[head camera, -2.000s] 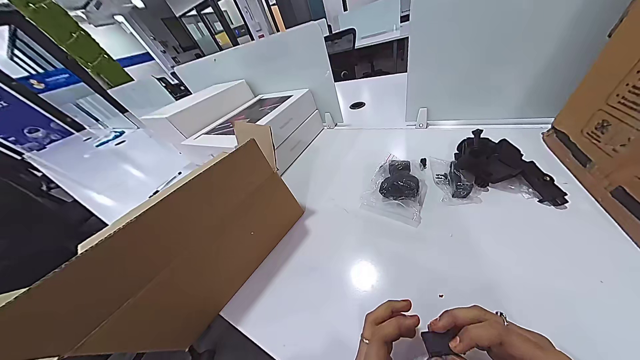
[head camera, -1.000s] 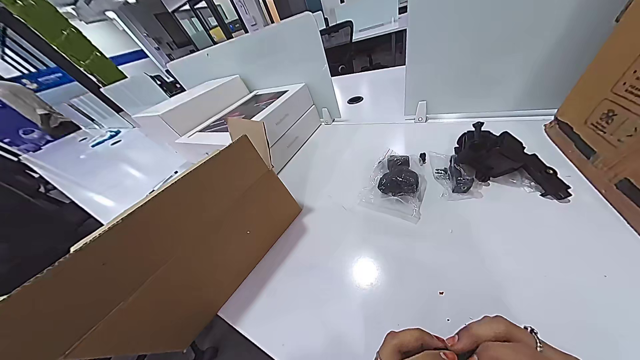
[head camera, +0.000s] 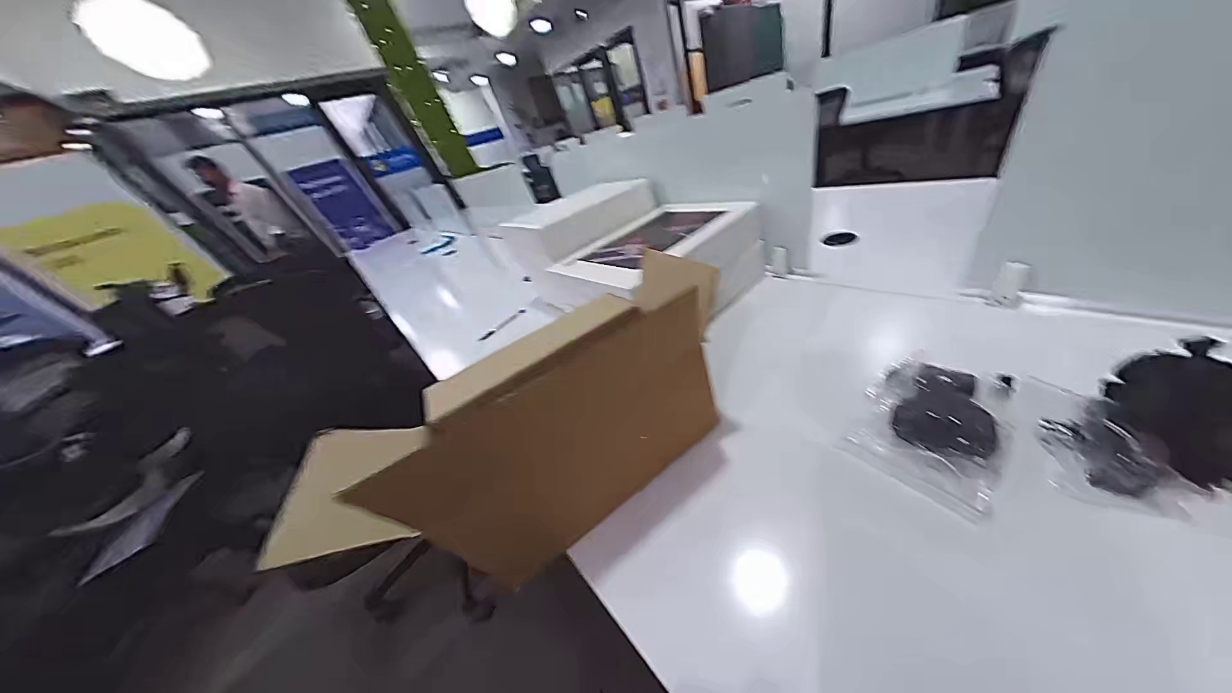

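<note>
Neither my left hand nor my right hand shows in the head view now, so what they hold or touch is hidden. Dark parts in a clear plastic bag [head camera: 943, 423] lie on the white table [head camera: 866, 597]. To their right is a second clear bag with a dark part [head camera: 1116, 462]. It lies against a black object [head camera: 1179, 409], cut off by the right edge of the view. A small black piece [head camera: 1006, 382] lies between the two bags.
An open cardboard box [head camera: 577, 443] stands at the table's left edge. White boxes [head camera: 664, 241] are behind it, near a frosted partition [head camera: 1126, 164]. A chair base [head camera: 423, 577] shows below the cardboard. A person [head camera: 250, 207] is far off at the left.
Both my hands, seen at the bottom edge earlier, have gone out of view. The view has swung to the left, and the cardboard box on the right is no longer seen.
</note>
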